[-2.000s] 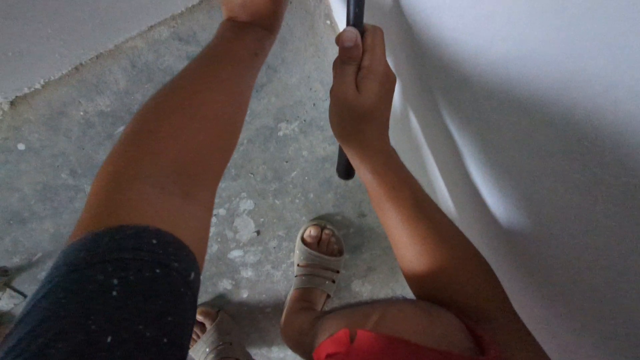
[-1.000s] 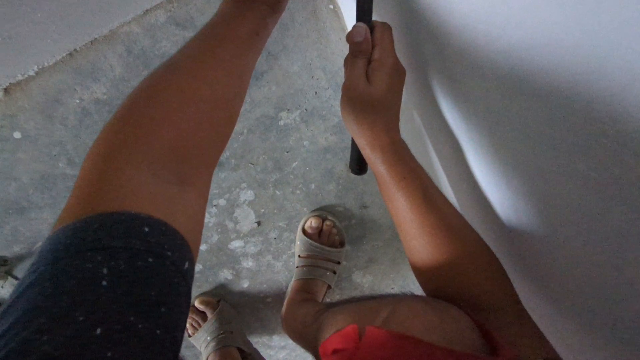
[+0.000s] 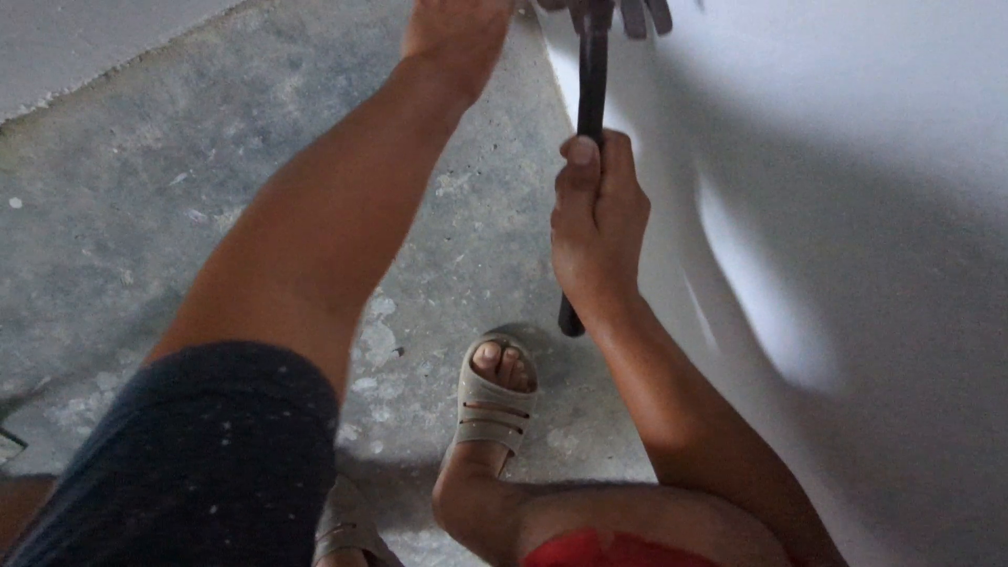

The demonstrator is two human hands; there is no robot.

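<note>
My right hand is closed around the dark handle of a tool, near the wall, with the thumb along the handle. The handle's rounded butt sticks out below the fist. At the top edge the tool's dark upper part is blurred and cut off, so its kind cannot be told. My left hand is at the top edge, left of the tool. Its fingers are out of view, and whether it holds anything cannot be told.
A smooth pale wall with shadows and a bright patch rises on the right. Below is a stained concrete floor, with a pale raised edge at upper left. My feet wear beige slide sandals. A small object is at the left edge.
My right hand has come lower in the view with the handle, and the tool's dark upper part now shows. The left hand has moved right and down, so more of it is visible.
</note>
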